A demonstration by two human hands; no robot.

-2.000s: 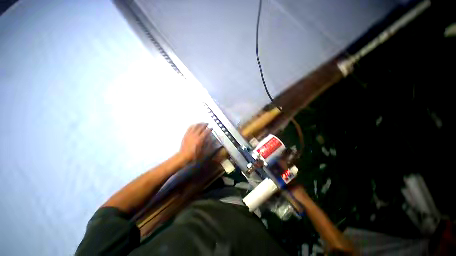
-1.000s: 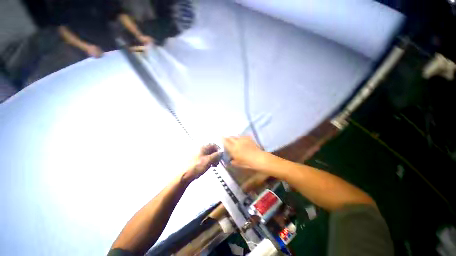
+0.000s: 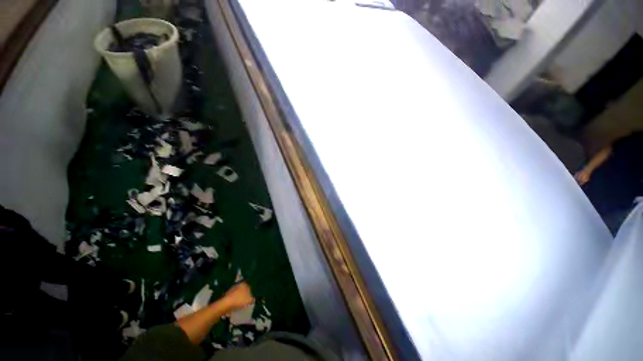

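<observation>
The fabric lay (image 3: 423,162) covers the table, glaring white. Its darker edge (image 3: 310,144) runs along the near wood rim. At the lower right a fold of pale cloth (image 3: 617,303) stands up from the lay. My left hand (image 3: 236,297) is at the bottom, left of the table and over the floor. It looks small and closed, and no held thing shows in it. My right hand is out of the picture.
The brown wood table rim (image 3: 321,218) runs from top to bottom. A pale scrap bin (image 3: 144,63) stands on the green floor among scattered scraps (image 3: 151,194). Another covered table (image 3: 42,120) is at the left. A person's hand (image 3: 584,176) is by the far table edge.
The view has swung along the table to the bin and floor. The rail, cutter and black cable have left the picture. My left hand is off the cloth; my right hand has gone from view.
</observation>
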